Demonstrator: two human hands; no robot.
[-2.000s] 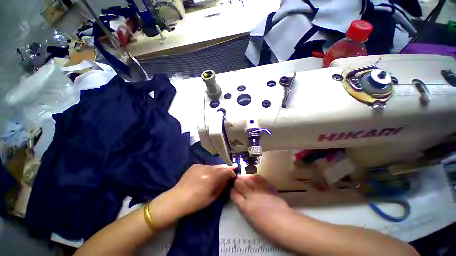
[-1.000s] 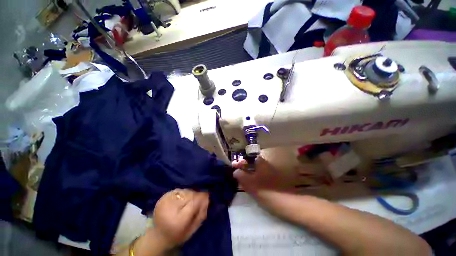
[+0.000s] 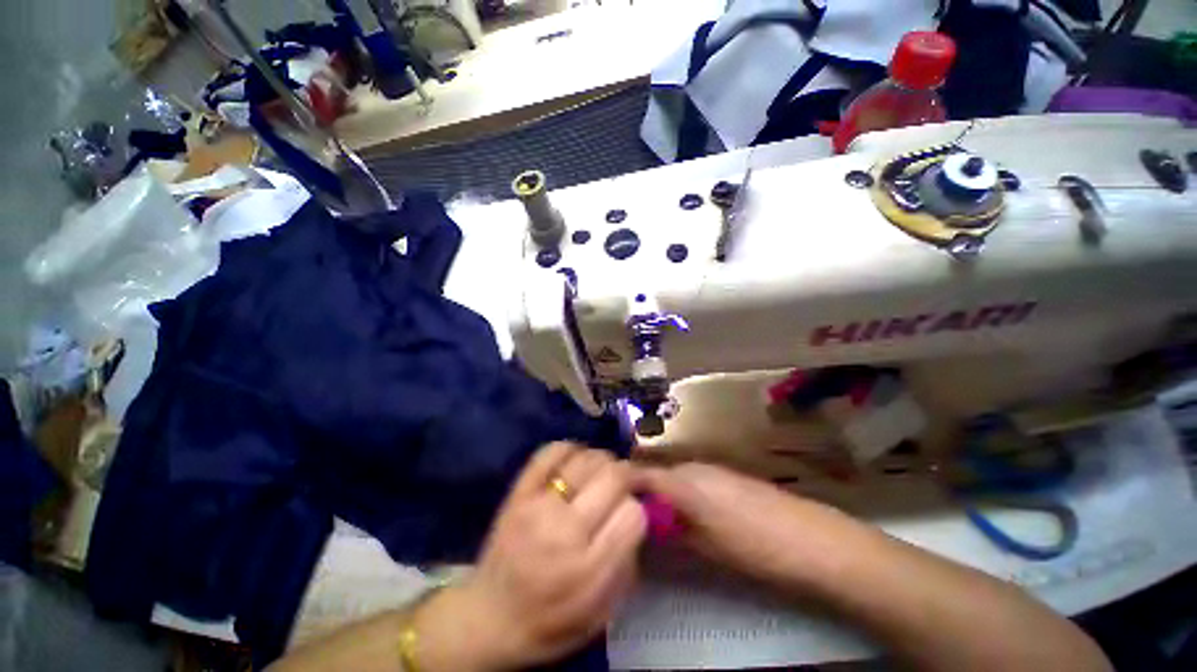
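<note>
The navy garment piece [image 3: 328, 394] lies bunched left of the white sewing machine [image 3: 775, 302], its right end reaching the lit needle area [image 3: 643, 418]. My left hand [image 3: 565, 545] is in front of the needle, over the cloth's right edge, fingers curled; what they grip is hidden. My right hand [image 3: 722, 512] meets it from the right, its fingertips hidden behind my left fingers. A small blurred pink thing [image 3: 660, 516] shows between my hands, under my right hand, and seems held by it. I cannot tell what it is.
Blue loop handles [image 3: 1030, 525] and pink-red and white scraps [image 3: 882, 423] lie under the machine arm. A red-capped bottle [image 3: 906, 95] stands behind the head. Grey-navy cut pieces [image 3: 761, 72] are heaped behind. A crumpled plastic bag [image 3: 112, 243] is far left.
My right hand has come from under the needle toward me, and my left hand has moved right to meet it. The pink thing now shows between them. The cloth's right end has shifted slightly.
</note>
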